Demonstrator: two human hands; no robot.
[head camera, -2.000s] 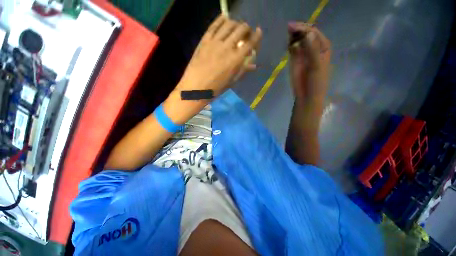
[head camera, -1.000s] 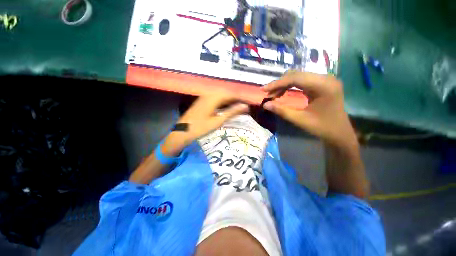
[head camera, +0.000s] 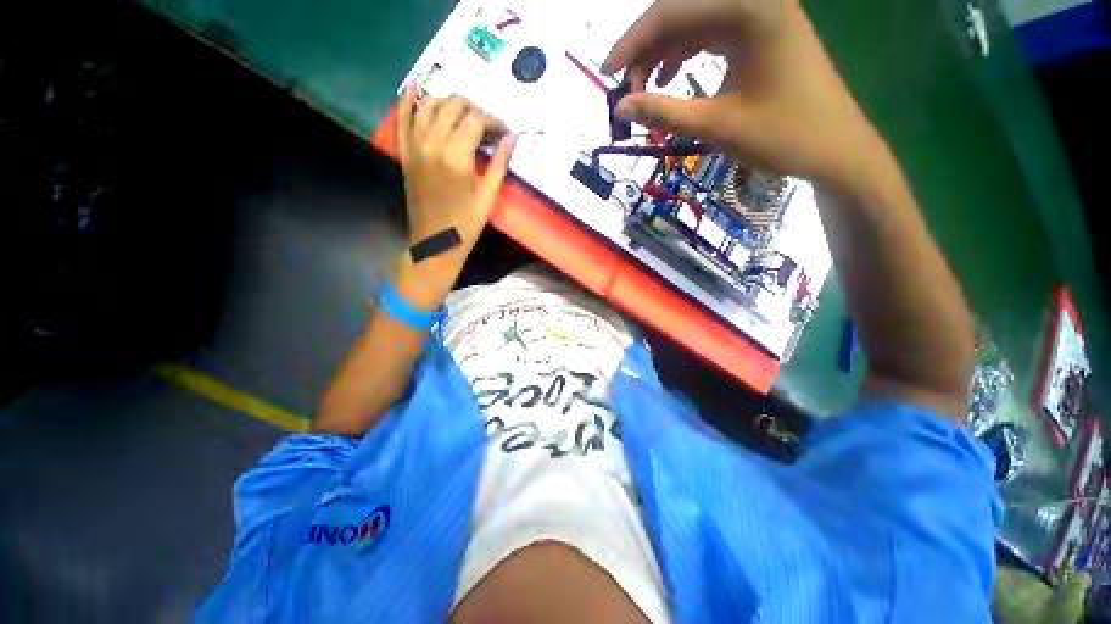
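Note:
The white chassis panel (head camera: 554, 144) lies tilted across the view, with a board and a round fan (head camera: 753, 193) on its right part. My right hand (head camera: 755, 92) is above the panel and pinches a small black tape piece (head camera: 619, 112) between thumb and fingertips, at the dark and red wires. My left hand (head camera: 445, 165) rests at the panel's near left edge with fingers apart, and no held thing shows in it. A black tape piece (head camera: 435, 245) is stuck near my left wrist, above a blue band. My right palm and fingers hide part of the panel.
Red-orange edging (head camera: 609, 278) runs under the panel's near side, on the green bench (head camera: 329, 76). A round black speaker (head camera: 528, 65) and a green circuit board (head camera: 484, 43) sit at the panel's left end. Other units (head camera: 1065, 366) lie at the far right.
My right hand has moved from the panel's near edge up over the wires with the black piece. My left hand has moved to the panel's left edge. The view has turned.

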